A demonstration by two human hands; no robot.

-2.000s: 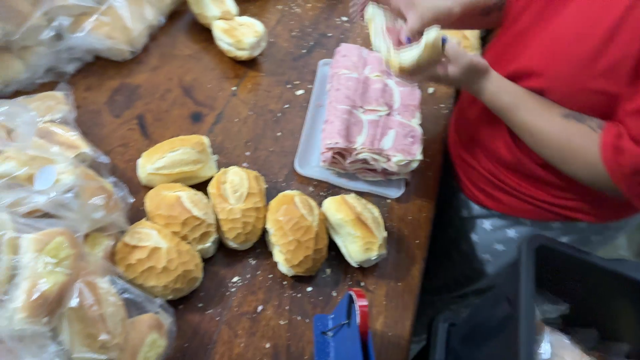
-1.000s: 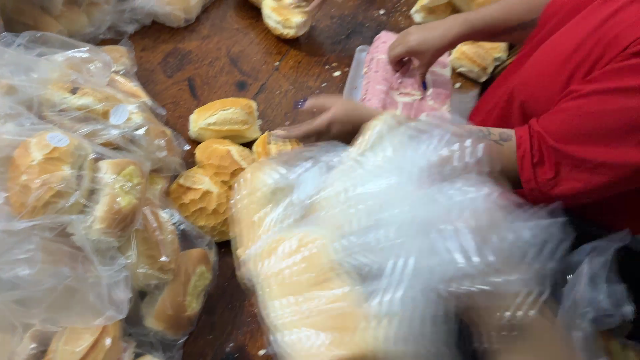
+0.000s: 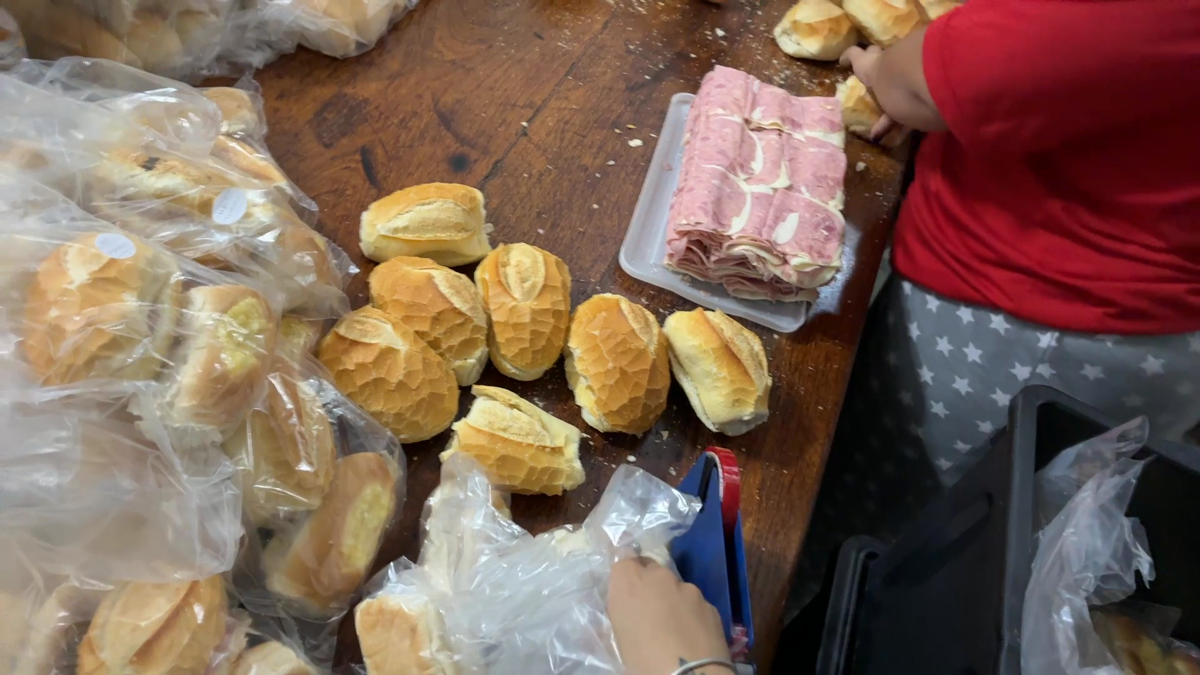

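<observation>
My right hand (image 3: 664, 609), with a bracelet at the wrist, grips the gathered neck of a clear plastic bag (image 3: 539, 581) at the bottom centre. Bread rolls show inside that bag. Right beside my fingers stands a blue tape dispenser (image 3: 705, 506) with a red roll (image 3: 726, 483). My left hand is out of view. Above the bag lies a loose bread roll (image 3: 516, 441), and several more rolls (image 3: 616, 364) form a curved group on the wooden table. A stack of sliced ham-like meat (image 3: 759, 187) with pale slices rests on a white plastic tray (image 3: 647, 220).
Bagged rolls (image 3: 103, 309) are piled along the left side, with more bags (image 3: 187, 33) at the top left. At the upper right a person in a red shirt (image 3: 1069, 169) touches a roll (image 3: 858, 105) near others. A black crate (image 3: 947, 562) holding plastic bags stands at the lower right.
The bag of rolls, blurred over the table one second ago, is now lower in view. The co-worker's hands have moved from the meat and loose rolls to the rolls at the upper right.
</observation>
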